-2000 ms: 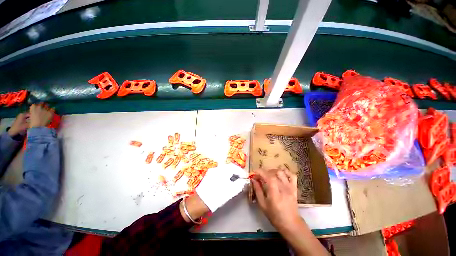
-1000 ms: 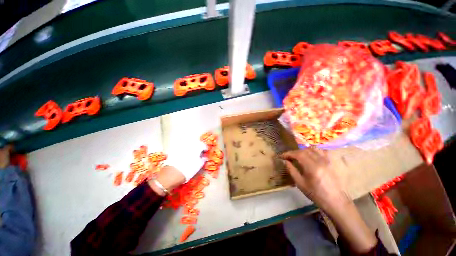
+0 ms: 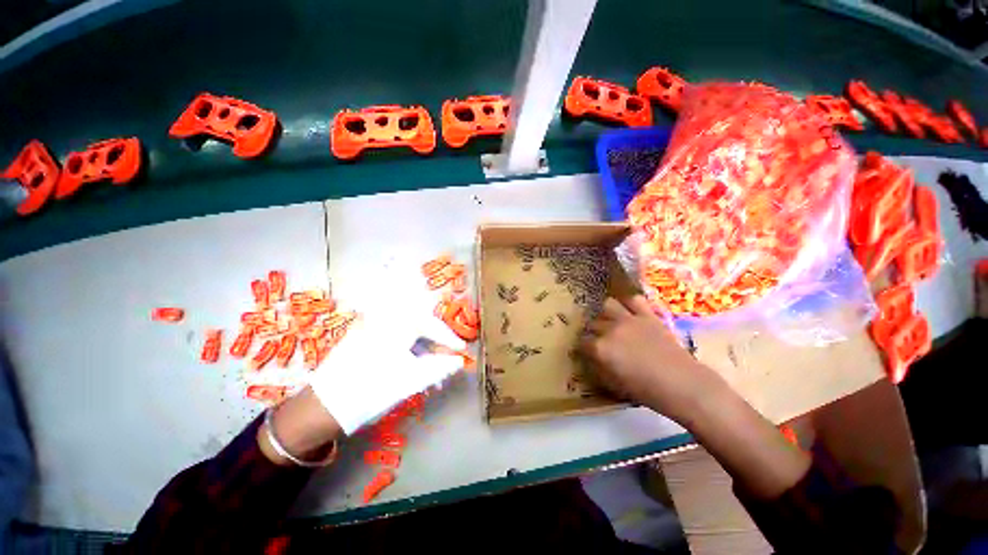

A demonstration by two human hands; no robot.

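My left hand wears a white glove and holds a small orange plastic part between its fingertips, just left of the cardboard tray. My bare right hand is inside the right part of the shallow cardboard tray, fingers bent down among small dark metal parts. Its fingertips are partly hidden, so I cannot tell if it holds one. Loose small orange parts lie on the white table left of the glove, and more lie below and behind it.
A clear bag of orange parts sits on a blue bin right of the tray. Orange housings lie along the green belt behind a white post. Stacked orange housings and a large carton are at right.
The view has shifted. My left hand has come away from the orange parts beside the tray with one in its fingertips. My right hand has gone deeper into the tray from its right edge.
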